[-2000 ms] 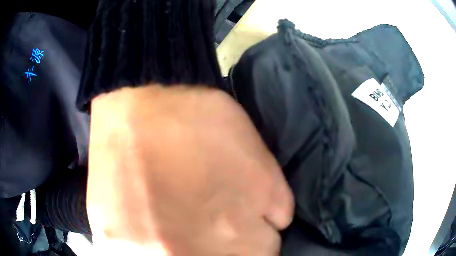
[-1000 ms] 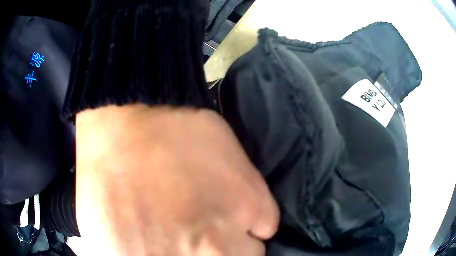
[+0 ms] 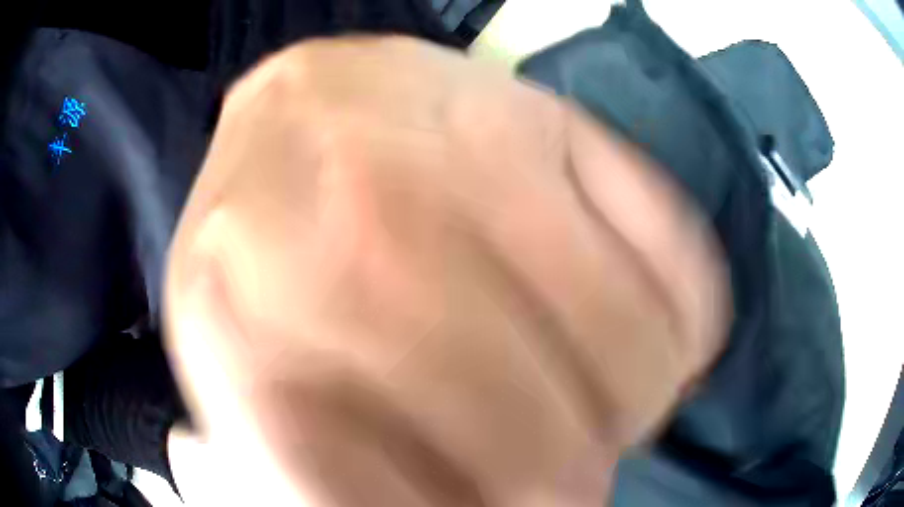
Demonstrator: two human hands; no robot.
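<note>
My left hand (image 3: 436, 267) comes in from the top, large and blurred, and covers the middle of the view. Its fingers are curled against the crumpled black bag body (image 3: 783, 366); the fingertips are hidden. The bag lies to the right of the hand, with a dark raised fold running down it. Only a small piece of the white brand label (image 3: 793, 210) shows beside the fold. At the lower left is my right cuff; a bright area beside it may be part of my right hand (image 3: 223, 475), mostly hidden and washed out.
A pale rounded tabletop (image 3: 862, 248) lies under and beyond the bag. A dark apron (image 3: 79, 238) with blue embroidered characters is at the left. Dark fabric pieces show at the top, left of the table edge. White strips and dark items are at the lower left.
My left hand has moved up and to the right, over more of the bag. The bag's upper fold has shifted right and now covers most of the white label.
</note>
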